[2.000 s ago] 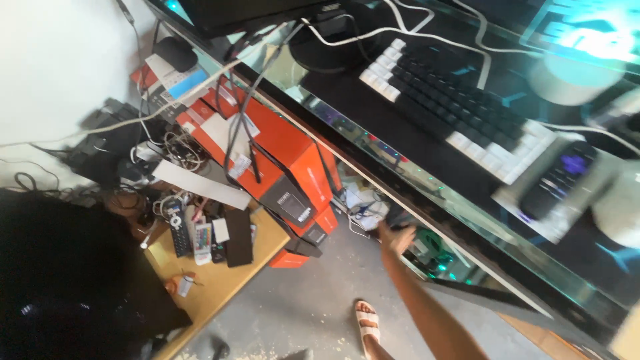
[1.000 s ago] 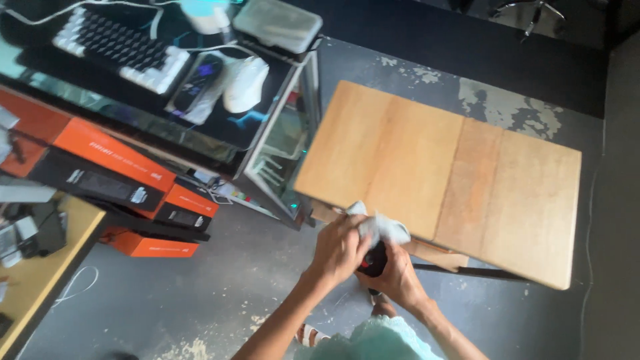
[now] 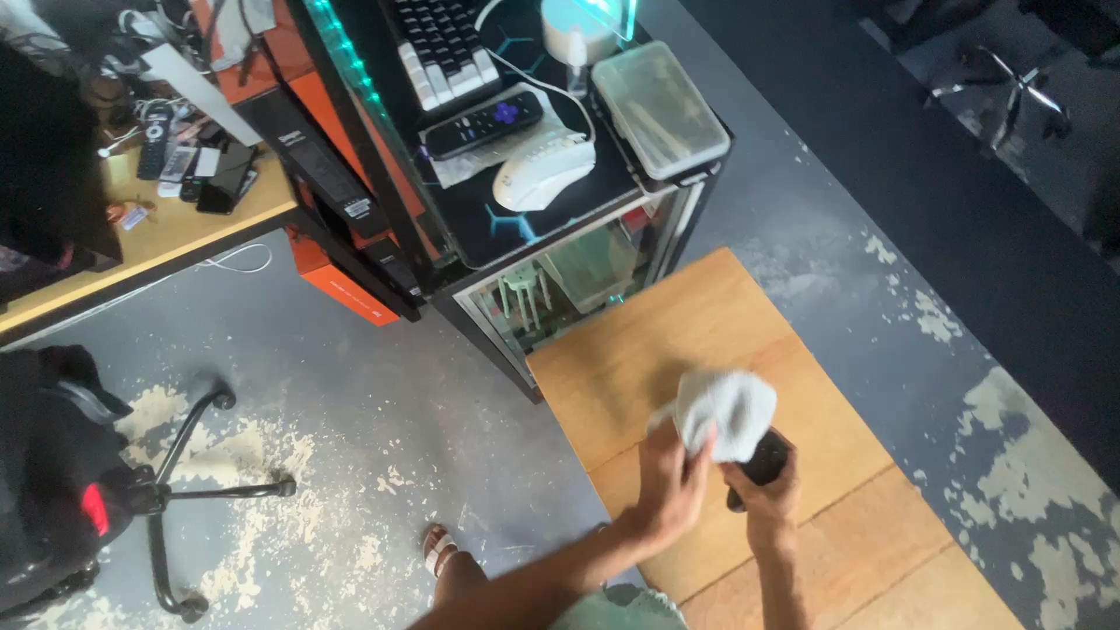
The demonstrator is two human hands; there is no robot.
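Note:
Over the wooden tabletop [image 3: 840,394], my left hand [image 3: 674,477] grips a white cloth [image 3: 726,411], its thumb pressed on the fabric. My right hand [image 3: 772,486] is closed around a dark handheld object [image 3: 763,457], which looks like a remote control and is partly covered by my fingers. The cloth lies against or just beside the upper end of the dark object; which of the two cannot be told.
A desk beyond holds a white mouse [image 3: 544,173], a Roku remote [image 3: 484,125], a keyboard [image 3: 442,44] and a lidded plastic box [image 3: 661,109]. Orange boxes [image 3: 337,278] stand left of it. A chair base [image 3: 166,494] is at lower left; my sandaled foot [image 3: 437,547] is on the floor.
The view has swung widely. A hand reached beside the desk at first; one second ago both hands were together at the wooden table's edge with the cloth and dark object. Now they are over its top.

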